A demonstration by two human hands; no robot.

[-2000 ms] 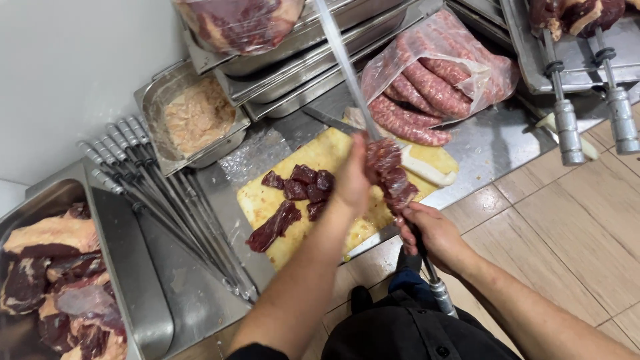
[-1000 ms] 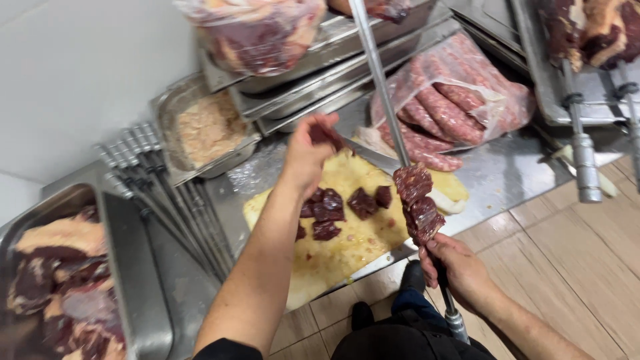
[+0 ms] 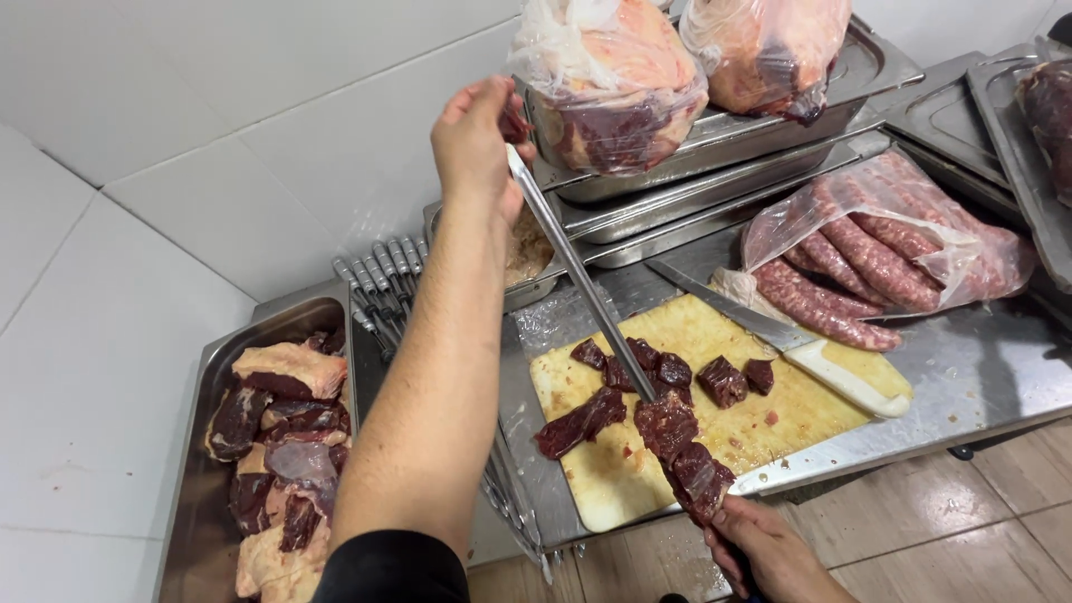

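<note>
My right hand (image 3: pixel 758 544) grips a metal skewer (image 3: pixel 578 268) near its lower end, against the chunks of raw meat (image 3: pixel 682 456) threaded on it. The skewer slants up and left. At its upper tip is my left hand (image 3: pixel 481 142), raised, with a piece of red meat (image 3: pixel 513 124) in its fingers. Below the skewer lies a yellowed cutting board (image 3: pixel 787 419) bearing several cubes of dark red meat (image 3: pixel 722 381) and a longer strip (image 3: pixel 580 423). A knife (image 3: pixel 846 381) with a white handle rests across the board's right part.
Bagged sausages (image 3: pixel 879 243) lie behind the board. Wrapped meat cuts (image 3: pixel 615 92) sit on stacked steel pans (image 3: pixel 712 167). At left are a deep steel pan of meat (image 3: pixel 293 444) and a bundle of skewers (image 3: pixel 381 272). A pan with pale contents (image 3: pixel 528 251) is partly behind my left arm.
My left hand has moved from over the board up to the skewer's tip, still with meat in it. The view has shifted, showing more of the wall.
</note>
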